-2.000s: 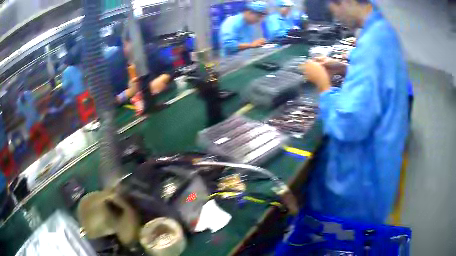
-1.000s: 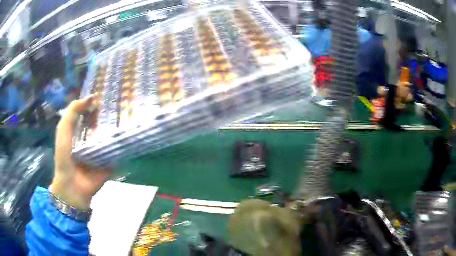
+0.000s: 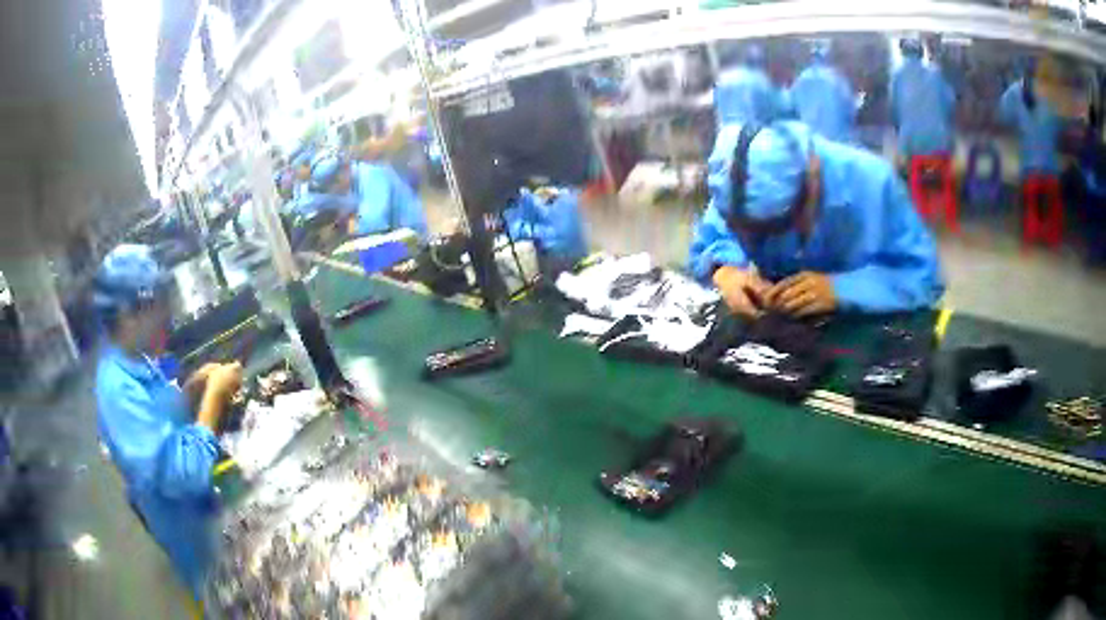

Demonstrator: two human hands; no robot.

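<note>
No hand of mine is in view. Nearest in front of me, at the lower left, is a blurred, shiny clear tray pile (image 3: 364, 533) with silvery and orange parts. Its lower right part is a dark grey blur, and its bottom is cut off by the picture's edge. A black carrier (image 3: 671, 465) with small silvery parts lies on the green belt (image 3: 534, 418) to the right of the pile. Small white and silver pieces (image 3: 742, 604) lie on the belt at the bottom edge.
A person in a blue smock (image 3: 837, 230) works across the belt with both hands over black trays (image 3: 764, 360). White strips (image 3: 637, 303) lie beside them. Another person (image 3: 152, 412) works at the left. A dark post (image 3: 313, 345) stands behind the pile.
The view has swung to the left along the line. My left hand and the clear tray stack it held up one second ago are out of view. The tan funnel is also out of view.
</note>
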